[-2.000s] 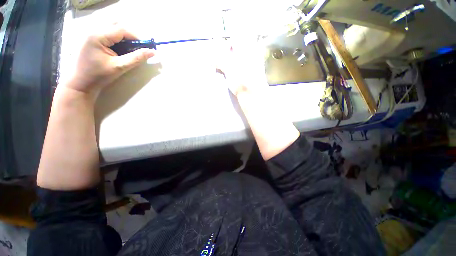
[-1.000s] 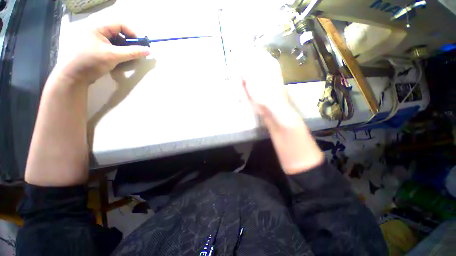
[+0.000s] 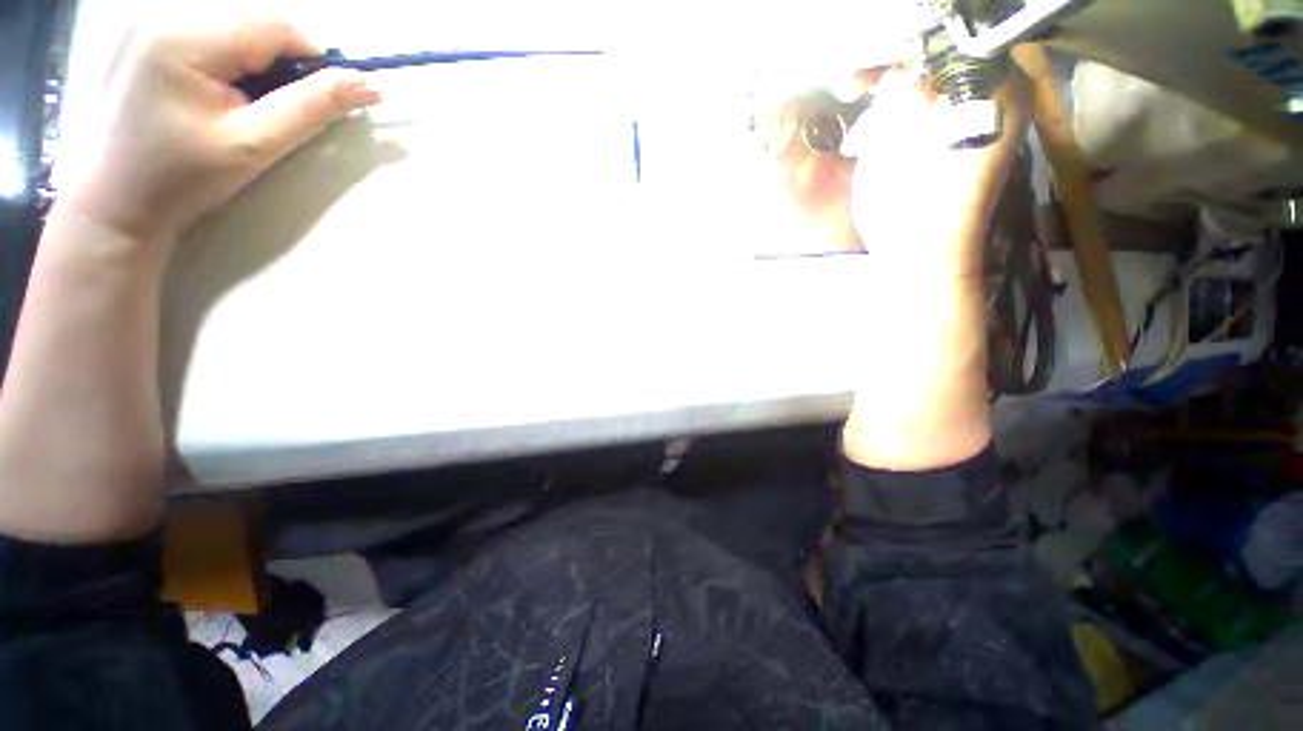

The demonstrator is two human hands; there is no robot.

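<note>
A screwdriver with a dark handle and long thin shaft (image 3: 457, 59) lies level over the white table, its tip pointing right. My left hand (image 3: 200, 122) holds its handle at the upper left. My right hand (image 3: 929, 186) is beside the needle area under the sewing machine head (image 3: 1186, 107). Its fingers are washed out by glare and partly behind the metal parts of the head (image 3: 967, 79); whether they hold anything cannot be told. The bed plate (image 3: 807, 207) shows left of my right hand, with a round metal part on it.
The white table's front edge (image 3: 529, 446) runs across in front of my lap. A yellow-brown wooden strip (image 3: 1082, 229) slants right of my right hand, with dark cords beside it. Cables hang at the machine's right end. A green item (image 3: 1179, 586) lies among clutter at lower right.
My right hand has moved right, from the table beside the bed plate to under the machine head. The view has shifted; my left hand, still holding the screwdriver, appears farther left and higher.
</note>
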